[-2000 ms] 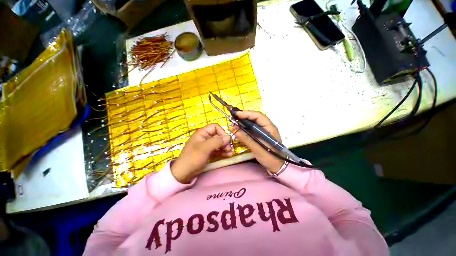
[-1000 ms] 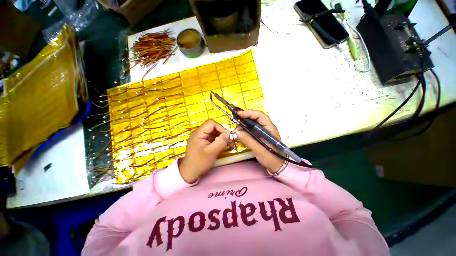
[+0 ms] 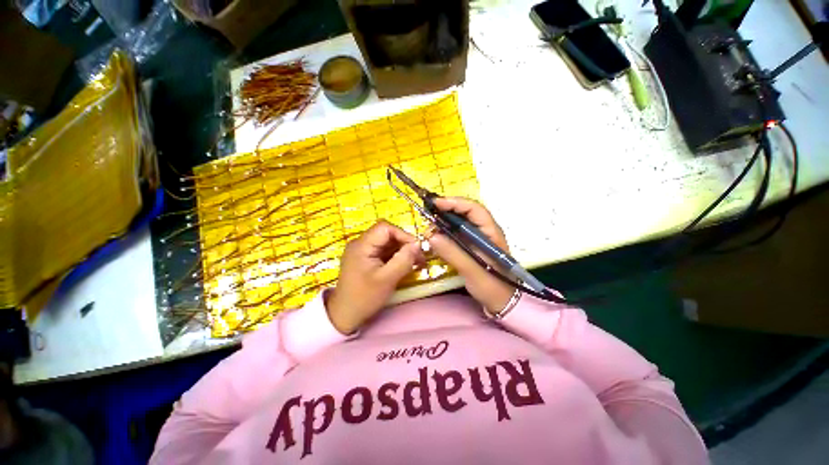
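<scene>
A golden-yellow gridded panel (image 3: 364, 163) lies on the bench under my hands, with many orange-brown lead wires (image 3: 291, 221) across its left part. My right hand (image 3: 473, 250) holds a dark pen-like soldering iron (image 3: 482, 242), its tip pointing up and left over the panel. A thin guide tube (image 3: 404, 192) runs beside the iron. My left hand (image 3: 374, 271) has its fingertips pinched close to my right fingers. A small whitish thing (image 3: 424, 244) shows between the fingertips of both hands; it is too small to name.
A wire bundle (image 3: 277, 89) and a round tin (image 3: 344, 80) lie behind the panel, beside a cardboard box (image 3: 418, 77). A phone (image 3: 582, 44), a green-handled tool (image 3: 639, 87) and a black soldering station (image 3: 709, 91) are at the right. Stacked yellow panels (image 3: 77, 182) stand at the left.
My left hand has moved slightly right and its fingers have closed in toward my right hand. The iron is held almost as before, its tip shifted slightly.
</scene>
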